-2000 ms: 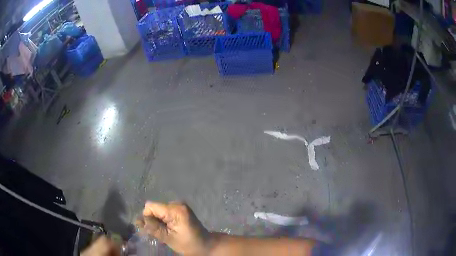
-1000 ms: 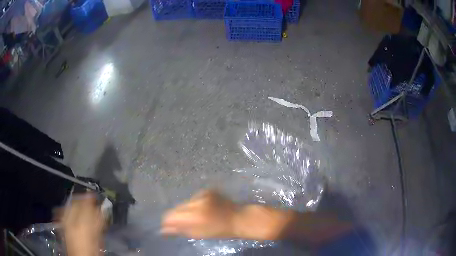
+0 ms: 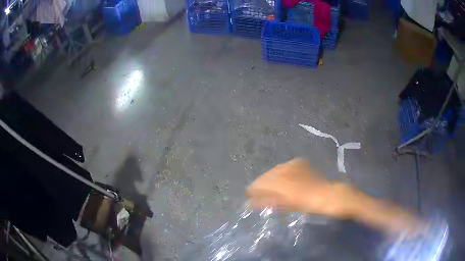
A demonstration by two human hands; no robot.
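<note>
My right hand (image 3: 285,184) reaches in from the lower right with the bare forearm behind it. It is motion-blurred, and its fingers cannot be made out. Clear shiny film (image 3: 257,232) with white glints lies just below the hand and runs out of the bottom edge. Whether the fingers hold the film cannot be told. My left hand is not in view. Black garments (image 3: 38,173) hang at the left edge, beside a thin grey metal tube (image 3: 61,164).
Blue plastic crates (image 3: 290,46) stand on the floor at the back. Another crate (image 3: 415,120) at the right holds dark cloth, beside a metal stand. White tape (image 3: 341,155) marks the grey floor. A brown box-like thing (image 3: 97,211) is at the lower left.
My right hand has moved right and slightly up. My left hand, seen at lower left a second ago, has left the picture. The film glints now show lower and further left.
</note>
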